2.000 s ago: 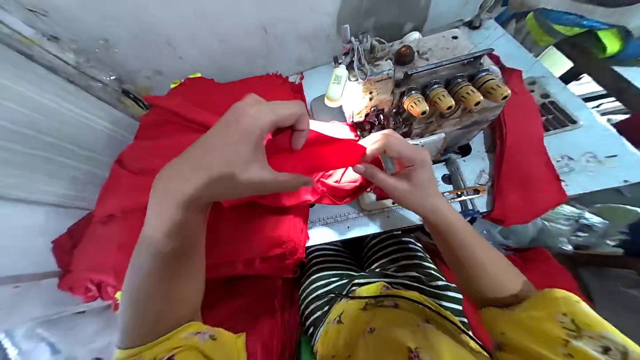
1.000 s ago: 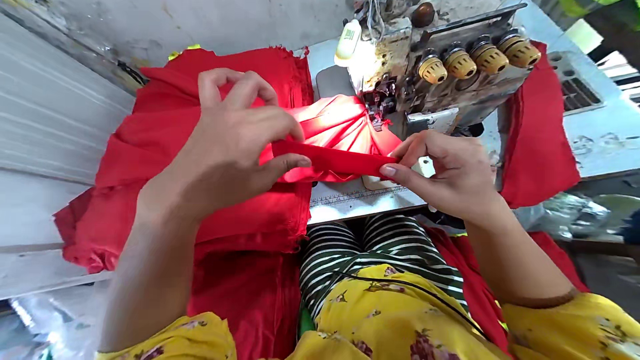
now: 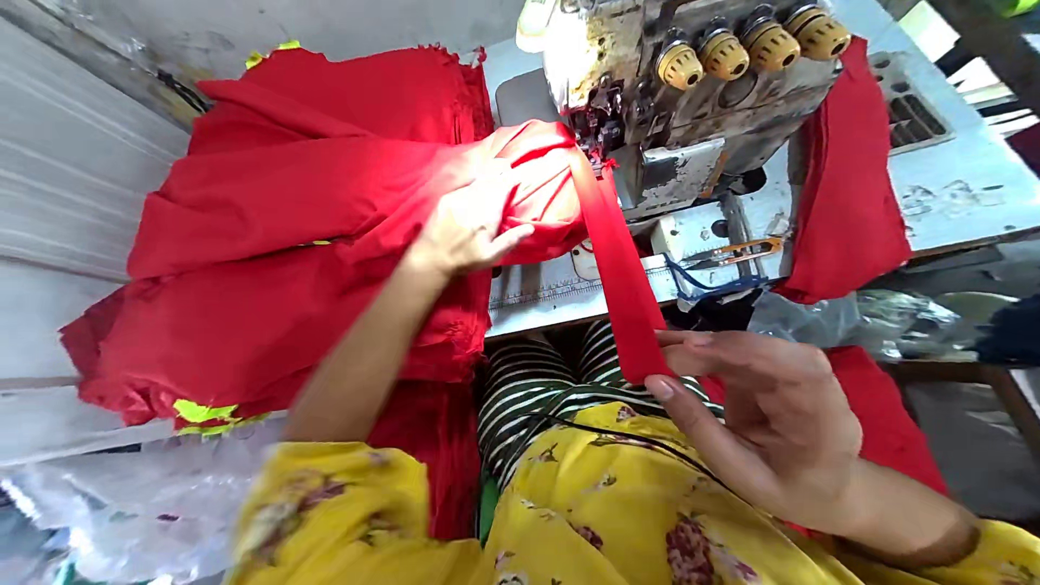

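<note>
My left hand (image 3: 471,219) lies spread on a bunched red fabric piece (image 3: 540,175) under bright light, left of the needle area of an overlock sewing machine (image 3: 601,122). From the needle area a folded red fabric strip (image 3: 619,272) runs down toward me. My right hand (image 3: 756,414) pinches its lower end between thumb and fingers. A large pile of red fabric (image 3: 260,317) covers the table's left side, reaching under my left forearm.
Yellow tension knobs (image 3: 723,58) top the machine. Orange-handled thread snips (image 3: 739,252) lie right of the needle area. Another red fabric stack (image 3: 853,179) hangs over the table's front edge at right. A plastic bag (image 3: 812,317) is below.
My left hand has let go of the red strip and moved onto the fabric beside the needle area. My right hand has drawn its end of the strip down toward me. The view has shifted closer.
</note>
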